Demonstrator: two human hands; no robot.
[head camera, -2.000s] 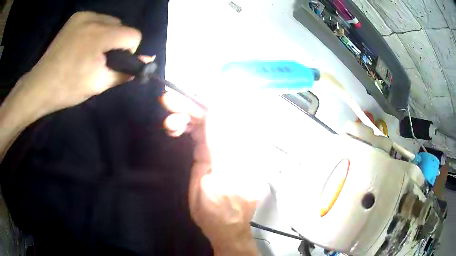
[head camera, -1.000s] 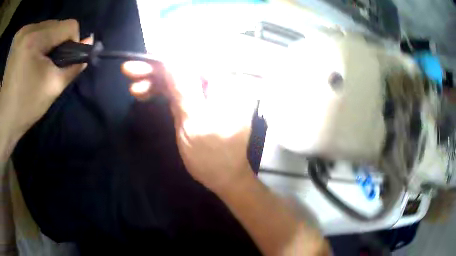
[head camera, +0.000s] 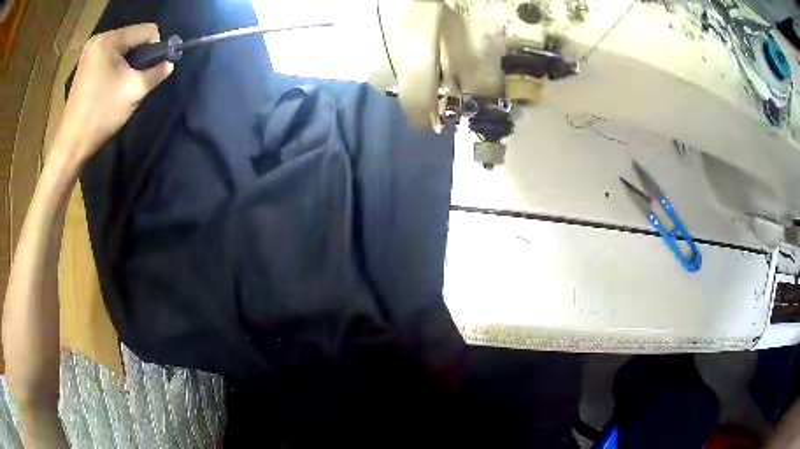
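My left hand (head camera: 114, 83) is at the upper left, closed around the black handle of a screwdriver (head camera: 254, 33). Its long shaft points right over the bright bed, its tip apart from the machine head. The dark navy garment piece (head camera: 298, 228) lies rumpled over the table edge, its right part beside the presser foot area. The sewing machine head (head camera: 421, 53) is blurred, with a dark thread tension dial (head camera: 491, 123) beside it. The needle cannot be made out. My right hand is not clearly visible; only a sliver of skin shows at the bottom right corner.
Blue-handled thread snips (head camera: 674, 230) lie open on the white machine bed (head camera: 544, 289), right of the head. Loose dark thread lies near them. A tan cardboard-covered side (head camera: 83, 272) borders the cloth at left. Dark shapes show below the bed's front edge.
The view has shifted, showing more bed and cloth. My right hand has left the area by the machine head. My left hand still holds the screwdriver, whose tip is now fully visible.
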